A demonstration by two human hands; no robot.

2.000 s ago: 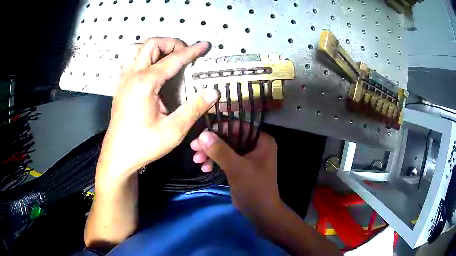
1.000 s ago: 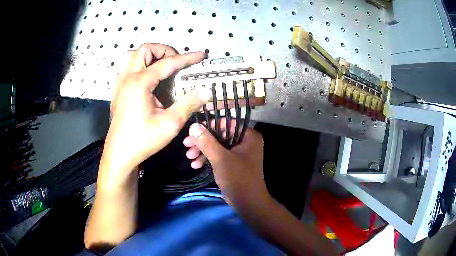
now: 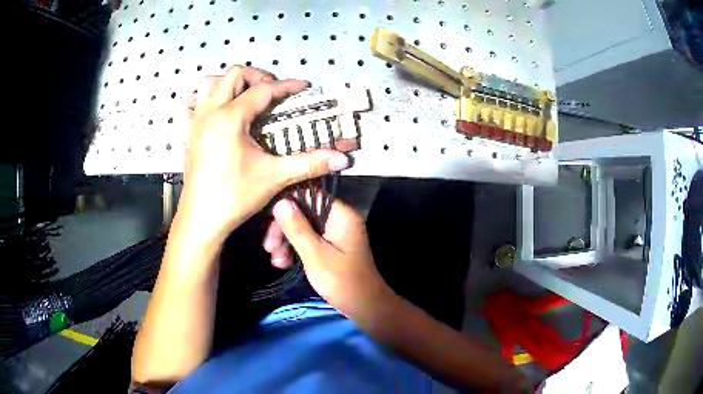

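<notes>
A loaded slotted fixture (image 3: 320, 127) with a pale clamp bar lies at the front edge of the perforated metal plate. Black cables (image 3: 317, 202) hang from its front in a fan. My left hand (image 3: 235, 150) grips the fixture's left part, thumb along its front edge over the cables, fingers behind it. My right hand (image 3: 327, 246) is below the plate edge, closed around the cables. A second fixture (image 3: 505, 111) lies open at the right, without cables, its yellow-tan lever (image 3: 416, 61) pointing up-left.
The perforated plate (image 3: 339, 35) spans the top. A thick black cable bundle (image 3: 100, 277) with a green band is at left. A white open frame (image 3: 593, 265), a red stool (image 3: 532, 327) and a grey cabinet (image 3: 617, 77) are at right.
The fixtures and the plate edge have shifted in view, the open fixture leftward. My left thumb has moved right along the loaded fixture's front edge. My right hand still holds the cables.
</notes>
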